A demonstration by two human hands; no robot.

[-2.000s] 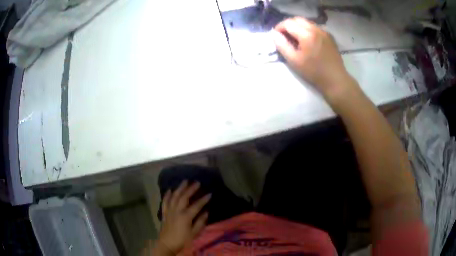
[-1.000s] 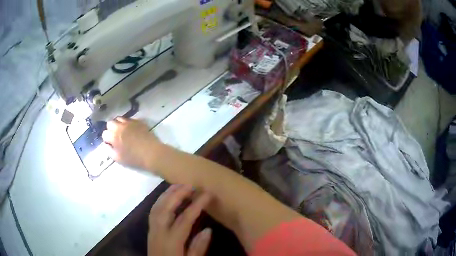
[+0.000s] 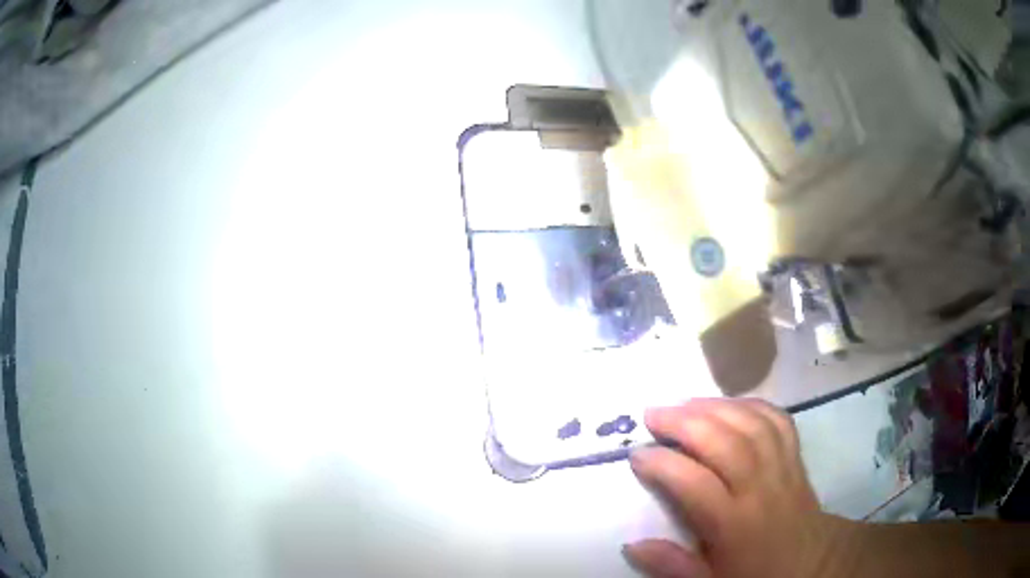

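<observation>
The cream sewing machine head [image 3: 836, 124] with blue JUKI lettering fills the upper right, its lamp glaring at the needle area. The shiny needle plate and bed [image 3: 553, 327] are set in the white table. A brown flap [image 3: 740, 344] hangs from the head below a blue round mark. My right hand [image 3: 723, 485] is at the lower right, fingers curled over the front right edge of the metal plate. Whether it holds anything small cannot be told. My left hand is not in view.
The white table [image 3: 136, 339] spreads to the left, with a dark stripe [image 3: 11, 339] near its left rim. Pale cloth [image 3: 79, 102] lies at the upper left. A red, clear-wrapped box [image 3: 960, 395] is at the right edge.
The view has moved in close over the needle area. My right hand has moved from beside the needle to the plate's front edge. My left hand has gone out of the picture.
</observation>
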